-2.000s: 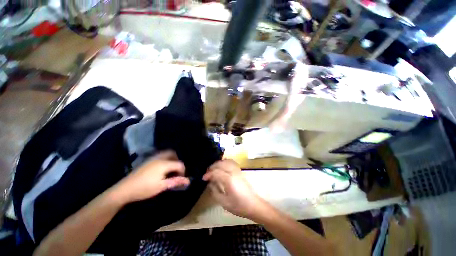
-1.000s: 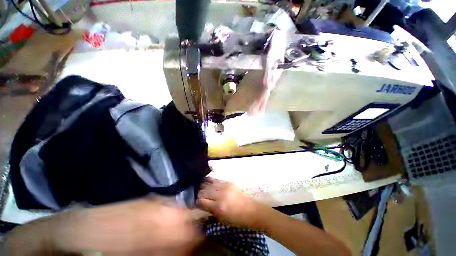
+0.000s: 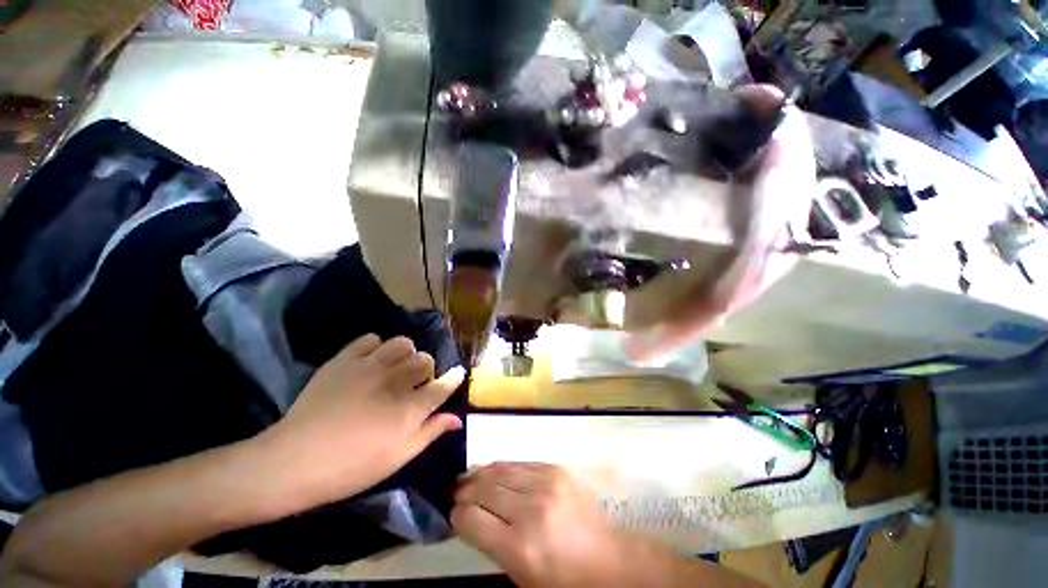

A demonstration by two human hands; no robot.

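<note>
The black garment with grey panels point(image 3: 126, 333) lies left of the needle, its right edge under the machine head's left end. My left hand point(image 3: 374, 408) lies on the garment just left of the needle area, thumb and fingertips pressing the black cloth. My right hand point(image 3: 517, 511) holds the garment's lower right edge near the table front. The cream machine head point(image 3: 397, 195) has a clear upright strip point(image 3: 480, 218) that hides the needle. A round metal tension dial point(image 3: 603, 304) is on its front.
Green snips point(image 3: 776, 425) and black scissors point(image 3: 862, 431) lie right of the needle. A white sheet point(image 3: 626, 354) lies under the machine arm. A pink cloth strip point(image 3: 753, 253) hangs over the head. Bead-headed pins point(image 3: 603, 98) sit on top. A grey basket point(image 3: 1000, 471) stands at right.
My left hand has moved from the garment's front edge up beside the needle. The garment's black edge has moved to the needle. The view has come closer to the machine head.
</note>
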